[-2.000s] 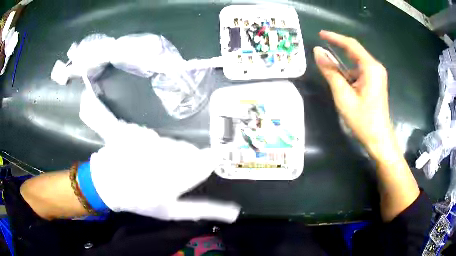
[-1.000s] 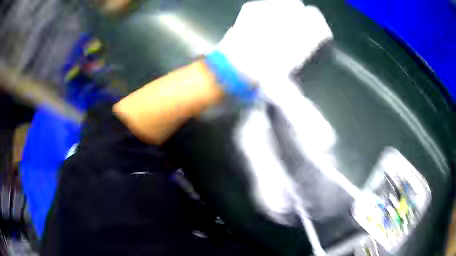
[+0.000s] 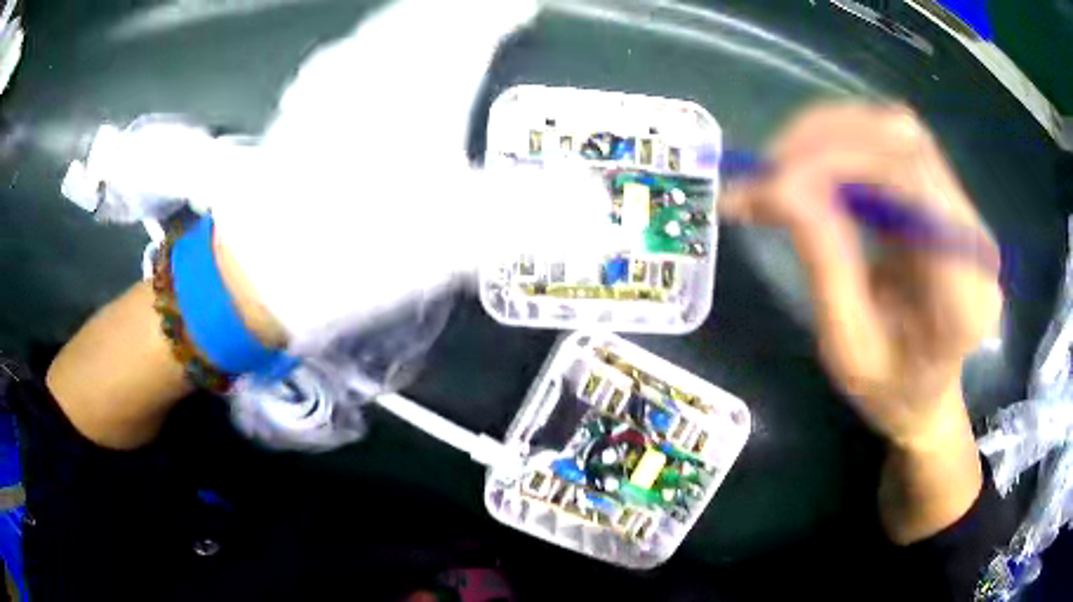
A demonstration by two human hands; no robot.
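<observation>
An open white power strip housing [image 3: 697, 300] lies in front of me, its green board and contact strips showing. A second open housing [image 3: 732, 420] lies tilted just below it, nearer me. My left hand [image 3: 388, 176], in a white glove, reaches over the upper housing's left part; its fingers are washed out and hide that part of the inside. My bare right hand [image 3: 871, 223] is blurred and holds a thin purple-blue stick-like tool [image 3: 882, 212], its tip by the upper housing's top right edge. The tool's exact type is unclear.
A white cable [image 3: 430, 423] runs from the lower housing to a clear plastic bag [image 3: 300, 406] under my left wrist. A white bagged piece [image 3: 135, 171] lies at the left. Bagged cords [image 3: 1035, 412] lie at the right edge of the dark green surface [image 3: 800, 494].
The view has swung back from the left. My left hand has come from the bench's far side onto the upper housing. The lower housing now lies tilted. The right hand is back in view with its tool at the housing.
</observation>
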